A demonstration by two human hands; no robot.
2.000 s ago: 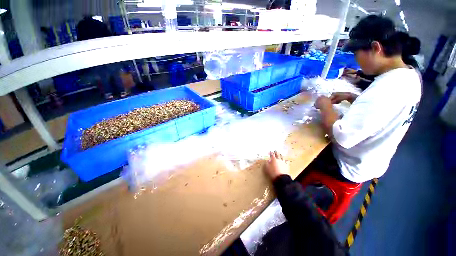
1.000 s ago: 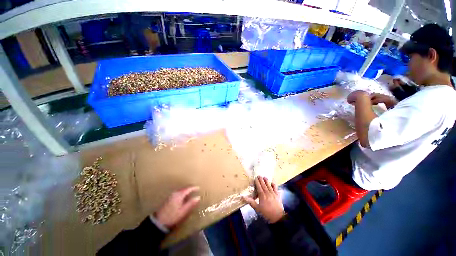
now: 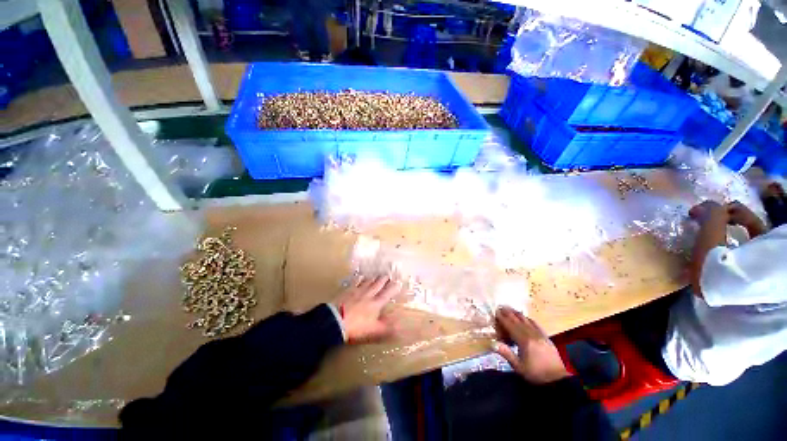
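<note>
A clear plastic bag point(image 3: 431, 280) lies flat on the tan bench top between my hands. My left hand point(image 3: 369, 308) rests on its left end, fingers spread. My right hand point(image 3: 528, 344) is at its right end, fingers bent onto the plastic near the bench's front edge; whether it pinches the bag is hard to tell. A small heap of gold-brown metal parts point(image 3: 219, 284) lies on the bench left of my left hand. A cloudy white pile of empty bags point(image 3: 535, 215) lies behind the bag.
A blue crate of gold-brown parts point(image 3: 358, 153) stands behind the bench. Glossy bags point(image 3: 78, 250) are heaped at far left. Stacked blue crates point(image 3: 604, 148) stand at right rear. A white upright point(image 3: 112, 103) rises at left. A person in a white shirt point(image 3: 733, 301) works at right.
The view has swung left and down. My left hand has moved right onto the plastic. The bag, earlier bunched under my right hand, is now spread between both hands.
</note>
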